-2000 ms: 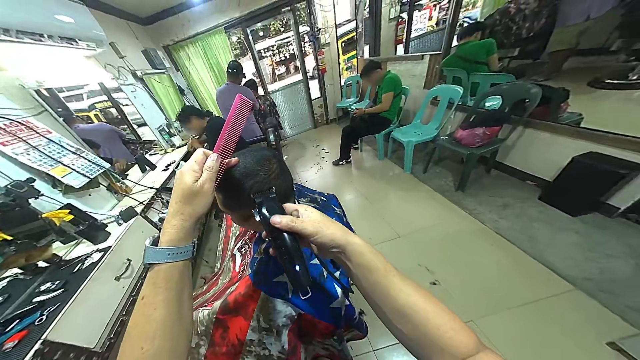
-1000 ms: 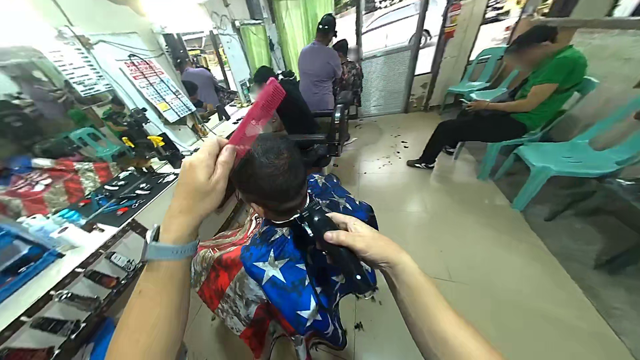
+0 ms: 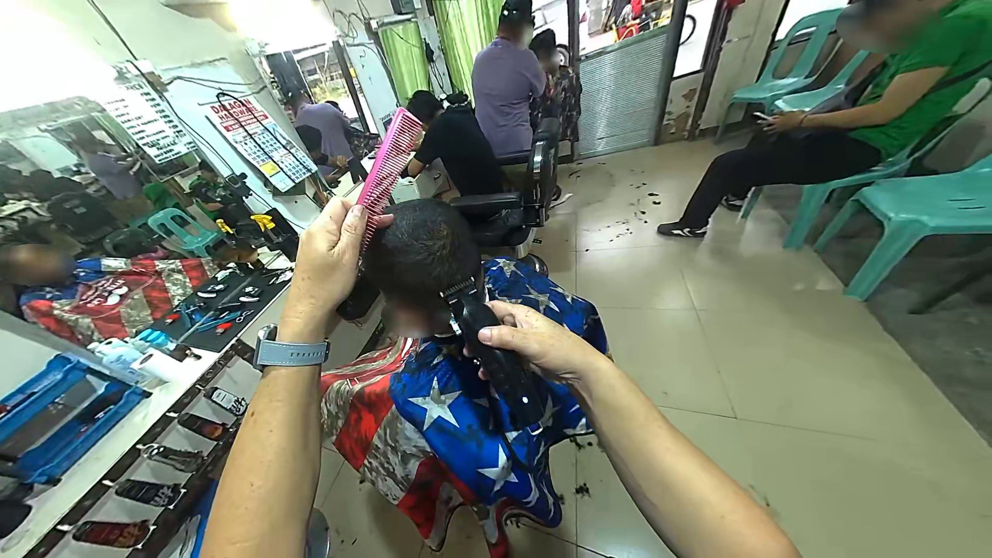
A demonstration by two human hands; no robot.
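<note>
A seated person's head of short dark hair (image 3: 425, 246) is between my hands. My left hand (image 3: 332, 252) is closed on a pink comb (image 3: 391, 167), which slants up and away beside the head; a fingertip reaches the hair. With my right hand (image 3: 531, 339) I hold a black hair clipper (image 3: 496, 353), its toothed blade at the lower side of the head, near the neck. A barber cape (image 3: 434, 403) with stars, red stripes and camouflage patches covers the person's shoulders and body. Cut hair lies on the cape.
A counter at left bears a black mat (image 3: 225, 310) with tools and a blue plastic tray (image 3: 62, 418). A black barber chair (image 3: 535, 174) stands ahead. A person in green (image 3: 914, 101) sits at right by teal plastic chairs (image 3: 926, 205). Hair clippings dot the tiled floor (image 3: 651, 271).
The view has turned to the right and down since two seconds ago. The clipper has gone from the back of the head to its lower side; the comb stays in my left hand.
</note>
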